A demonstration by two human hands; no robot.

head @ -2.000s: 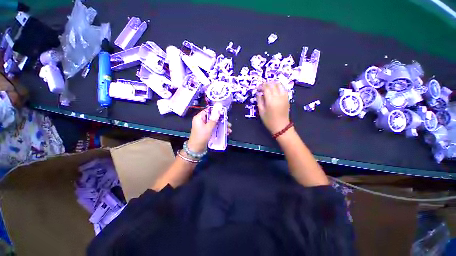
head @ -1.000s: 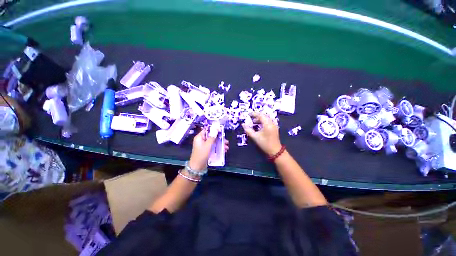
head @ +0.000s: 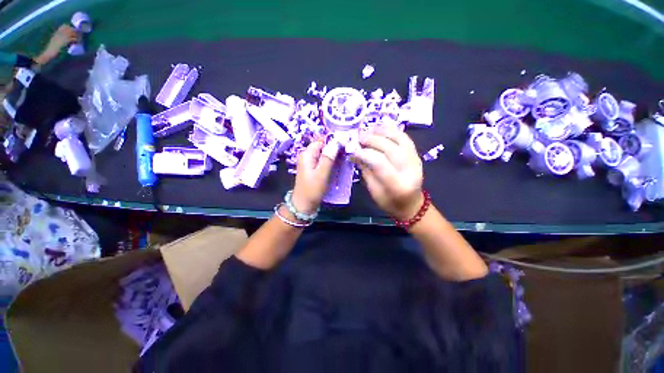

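Note:
A pale unit with a round spoked fan head [head: 344,108] on a long handle shell [head: 339,183] is held upright in front of me. My left hand [head: 314,172] grips it at the neck from the left. My right hand [head: 393,166] has its fingertips at the neck from the right; whether they pinch a small part is hidden. A loose heap of small pale brackets [head: 380,109] lies behind the hands. Handle shells [head: 256,159] are piled left of centre. More fan heads [head: 559,157] are piled at the right.
A blue cylinder [head: 145,149] and a crumpled clear bag [head: 109,98] lie left of the shells. Another person's hand [head: 64,36] holds a pale unit at the upper left. An open carton [head: 65,306] stands below the bench edge. A white block [head: 650,160] is at the far right.
My right hand has moved from the bracket heap to the held unit's neck. The unit has shifted slightly right in my left hand. Another person's hand has appeared at the upper left.

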